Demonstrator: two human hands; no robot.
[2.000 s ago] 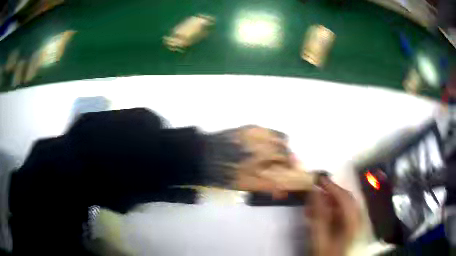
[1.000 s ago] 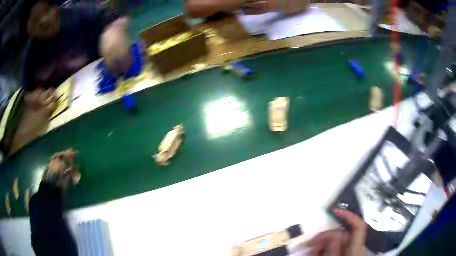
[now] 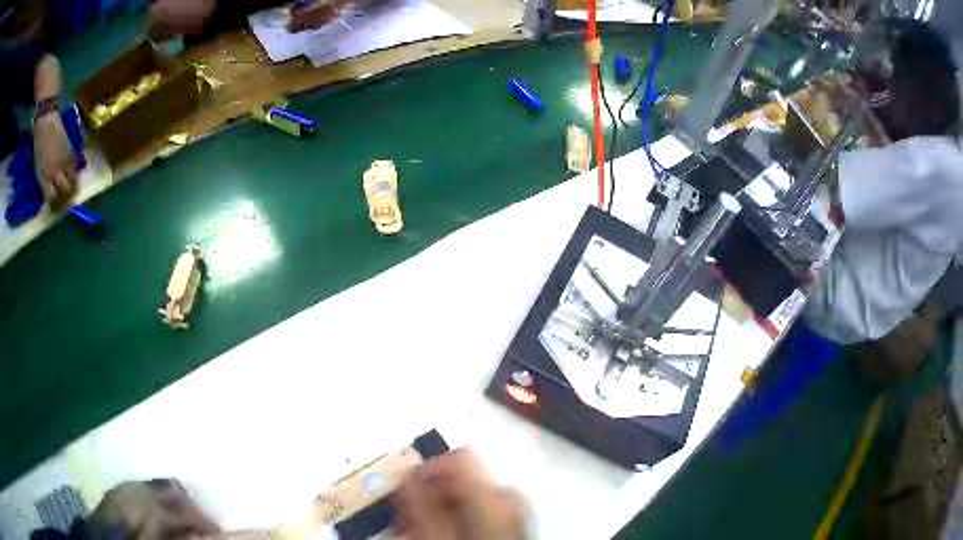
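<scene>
The tan locating jig (image 3: 370, 481) lies on the white bench at the bottom, with a round silvery spot, a black end block and a black pad along its near edge. My left hand (image 3: 156, 510) is low at the left, blurred and cut off by the bottom edge; I cannot tell what it holds. My right hand (image 3: 465, 500) is blurred at the jig's right end and covers part of it; its fingertips are unclear. The black bench machine (image 3: 591, 422), with a shiny top plate, metal arm and red lamp, stands right of the jig.
The green belt (image 3: 306, 301) carries tan product bodies (image 3: 382, 197) and blue units (image 3: 525, 95). A ribbed silvery tray (image 3: 60, 507) lies bottom left. A cardboard box (image 3: 137, 102) with yellow parts stands across the belt. A person in a pale top (image 3: 892, 237) is at right. Red and blue lines hang above the machine.
The view has swung right. My left hand has come back from over the belt to the bench, left of the jig. My right hand has moved from the machine's front corner to the jig.
</scene>
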